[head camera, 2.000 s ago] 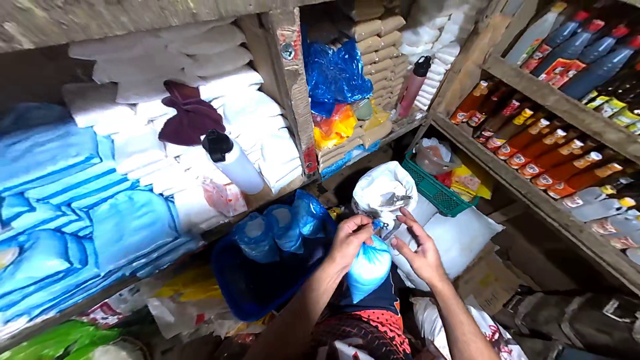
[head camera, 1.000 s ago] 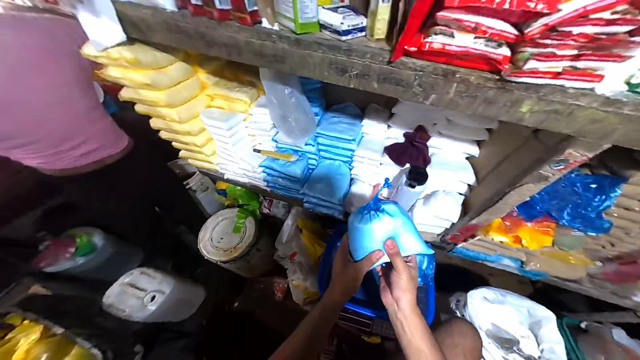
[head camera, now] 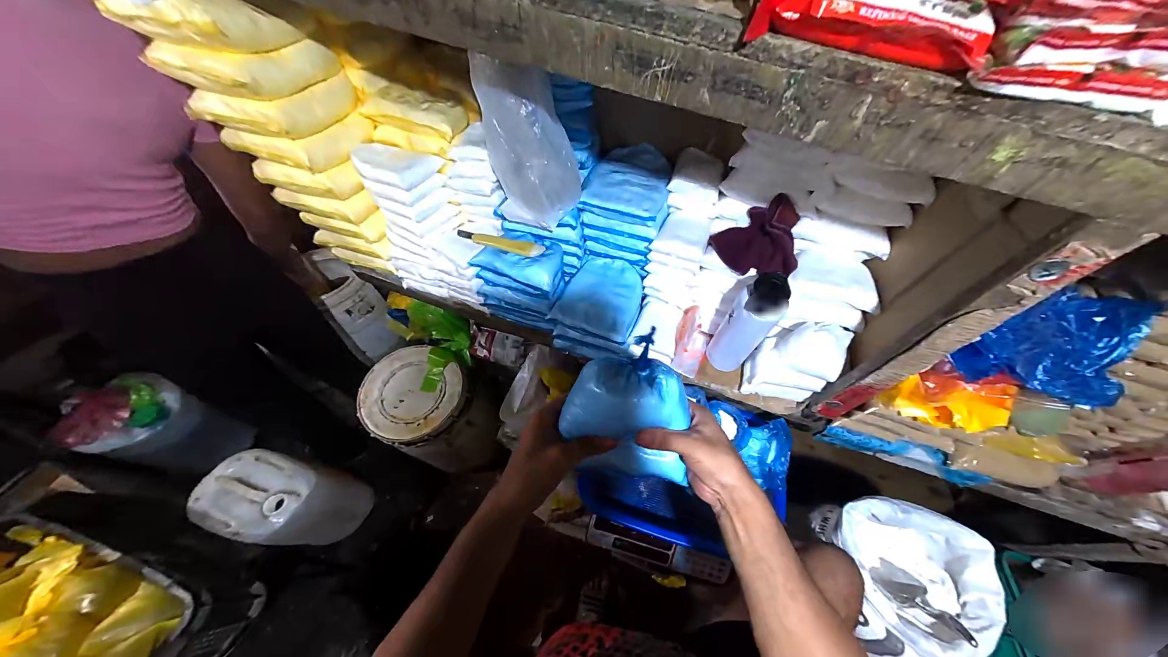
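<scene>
A knotted blue plastic bag (head camera: 625, 397) with pale contents is held between my hands, its tied neck upward. My left hand (head camera: 552, 447) grips its left side, and my right hand (head camera: 698, 452) grips the right with the thumb across the front. Behind and below it, more filled blue bags (head camera: 765, 449) lie in a blue basin (head camera: 602, 500) on a digital scale (head camera: 639, 547). Stacks of folded-looking blue packets (head camera: 598, 297) and white packets (head camera: 803, 351) fill the shelf beyond, with a white bottle (head camera: 744, 328) and a yellow-handled cutter (head camera: 502, 243).
A person in a pink top (head camera: 91, 137) stands at the left. Near them are a lidded bucket (head camera: 411, 392), a plastic jerrycan (head camera: 278, 497) and a crate of yellow bags (head camera: 187, 593). An open white sack (head camera: 922, 566) with a metal scoop is at the lower right. A wooden shelf edge (head camera: 730, 91) runs overhead.
The view has swung left since the earliest frame. There my hands were at the bag's neck beside the white sack; now they hold its sides over the blue basin.
</scene>
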